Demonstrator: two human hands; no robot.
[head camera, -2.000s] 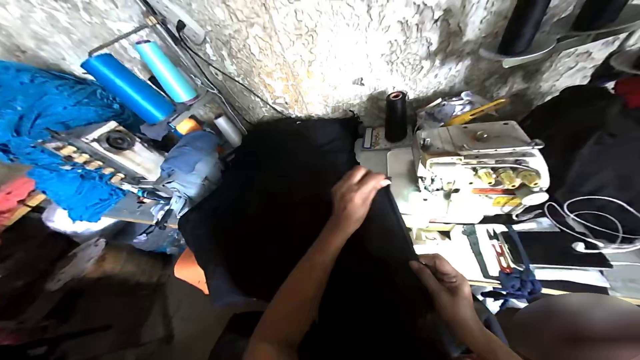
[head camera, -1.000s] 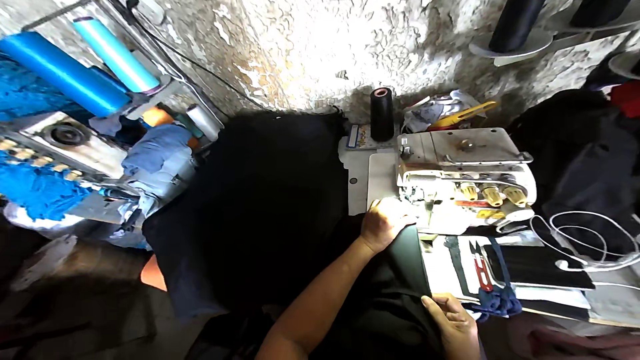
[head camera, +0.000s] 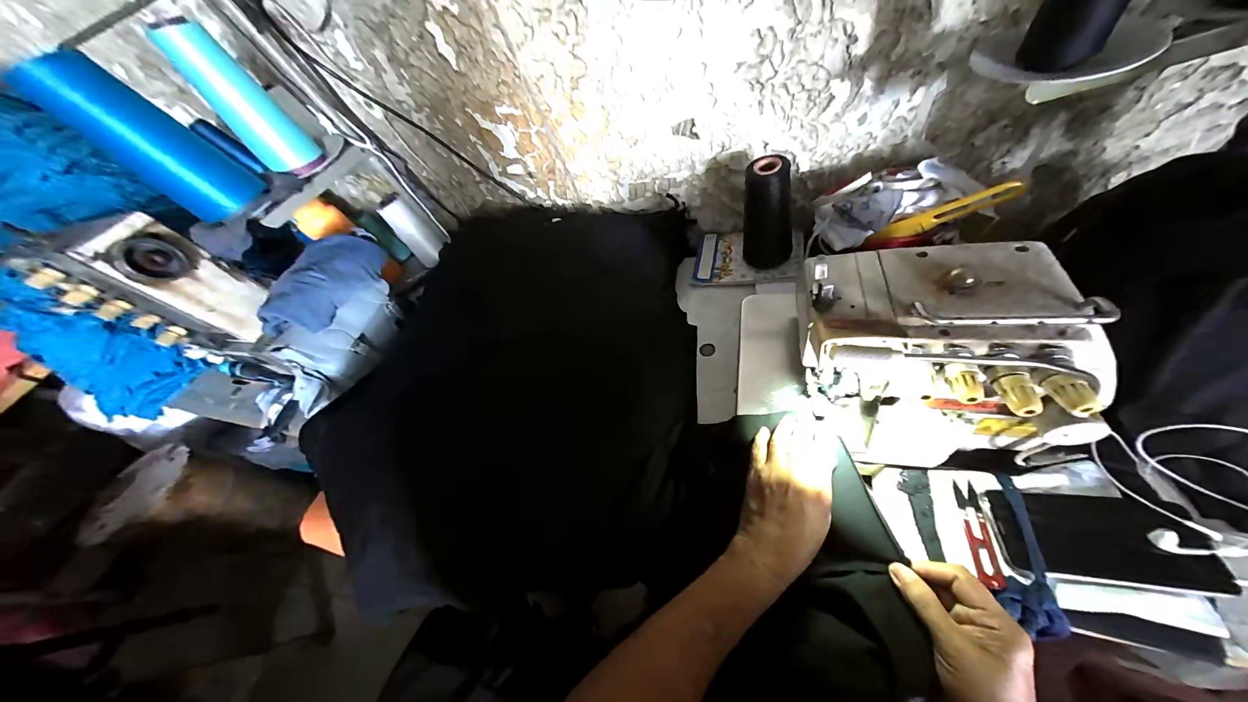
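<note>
A dark fabric piece (head camera: 863, 522) runs from the lit needle area of an overlock sewing machine (head camera: 960, 331) down toward me. My left hand (head camera: 788, 487) lies on the fabric just in front of the presser area, fingers pointing at the machine; its fingertips are washed out by glare. Lower right, my right hand (head camera: 960, 619) pinches the fabric's edge between thumb and fingers. A large heap of black fabric (head camera: 546, 409) covers the surface left of the machine. The needle and presser foot cannot be made out.
Behind the machine plate stands a black thread cone (head camera: 768, 213), near a yellow-handled tool (head camera: 946, 213). To the right lie red thread snips (head camera: 980, 546), a black flat device (head camera: 1111, 541) and white earphones (head camera: 1185, 536). A second sewing machine (head camera: 146, 273) is at left.
My left hand has come down from the fabric beyond the machine plate's front to the needle area, and the fabric's edge has shifted with it. My right hand still pinches the edge. The view has turned somewhat.
</note>
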